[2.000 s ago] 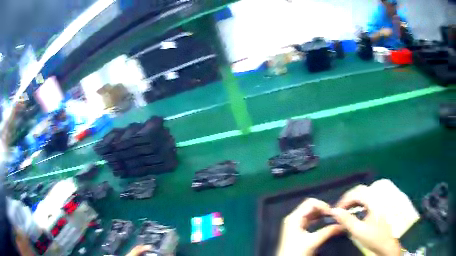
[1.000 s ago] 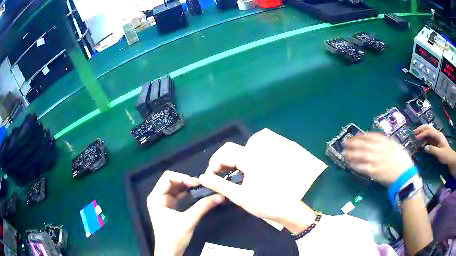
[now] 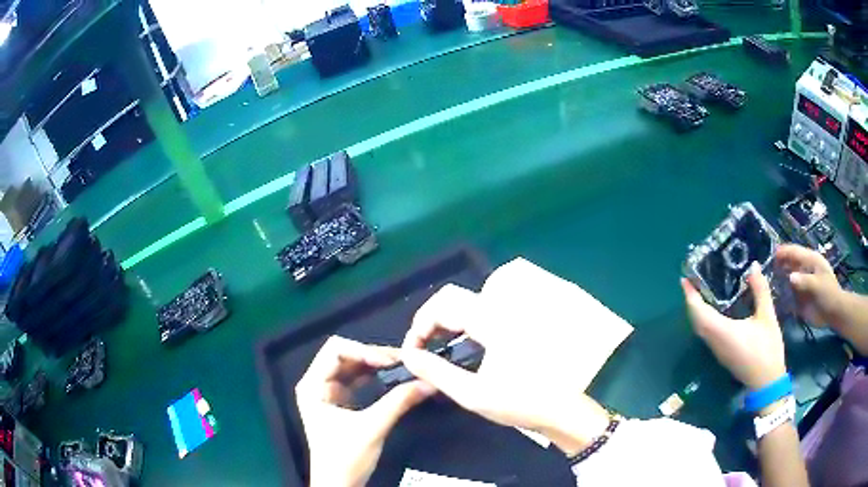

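My left hand [image 3: 347,409] and my right hand [image 3: 476,366] meet over the black foam tray [image 3: 286,371]. Between their fingertips they hold a small dark part [image 3: 398,373]; the fingers hide much of it. A dark piece also shows under the fingers of my right hand, and I cannot tell if it is the same part. A cream paper sheet [image 3: 571,314] lies over the tray's right side, partly behind my right hand.
Circuit board units stand beyond the tray [image 3: 328,243] and to its left [image 3: 193,306]. Black ribbed blocks [image 3: 322,185] stand behind. Stacked black trays [image 3: 65,285] and a sticky tab pad [image 3: 192,423] are left. Another person's hands [image 3: 742,328] hold a camera housing [image 3: 733,257] near power supplies [image 3: 820,128].
The view has swung right since the first frame, bringing the neighbour in. The neighbour's blurred hand now holds a housing raised off the bench. My hands keep the dark part between them.
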